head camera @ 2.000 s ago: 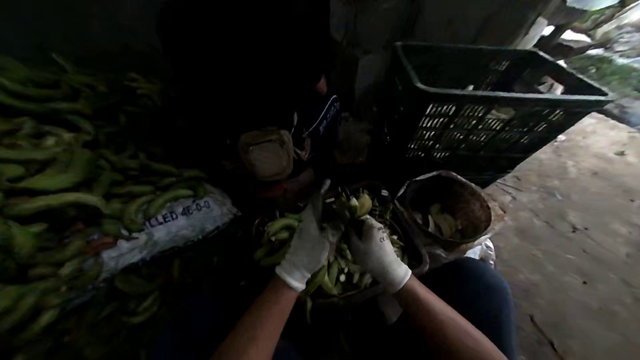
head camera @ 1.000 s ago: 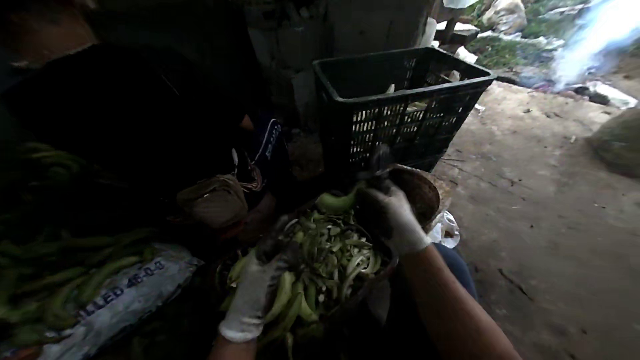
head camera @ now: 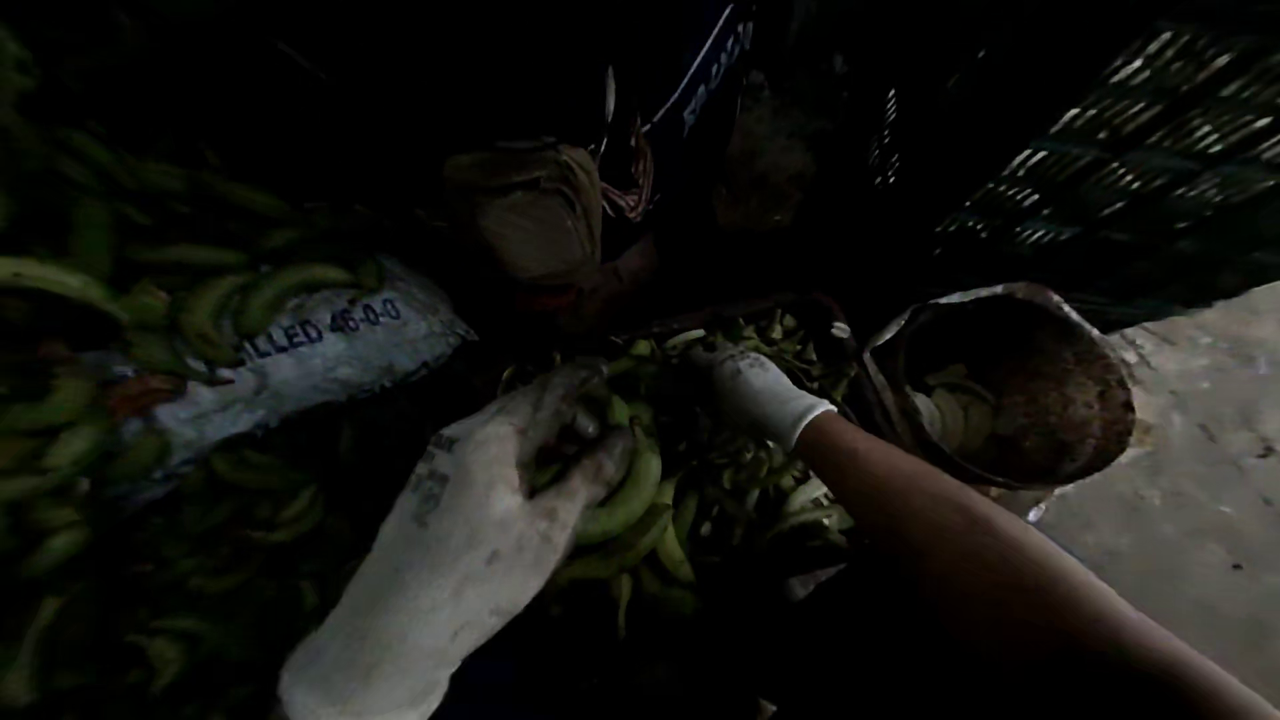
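My left hand (head camera: 490, 510), in a soiled white glove, is curled at the near left of a heap of green bananas or plantains (head camera: 635, 495). Its fingers touch a curved green fruit, but the dim light hides whether they grip it. My right hand (head camera: 755, 390), gloved in white to the wrist, reaches into green peels and pieces (head camera: 770, 470) at the heap's far side. Its fingertips are lost in shadow and among the peels. A rusty round container (head camera: 1075, 400) right of my right hand holds several pale pieces (head camera: 960, 410).
Many green fruits (head camera: 60, 430) lie at the left, some on a white printed sack (head camera: 350, 350). A dark plastic crate (head camera: 1150, 150) stands at the upper right. A tan pouch (head camera: 540, 215) is beyond my hands. Concrete floor (head camera: 1200, 520) shows at the right.
My right hand, which was at a green fruit beside the rusty container a second ago, is now down in the peels. The view has swung left and down.
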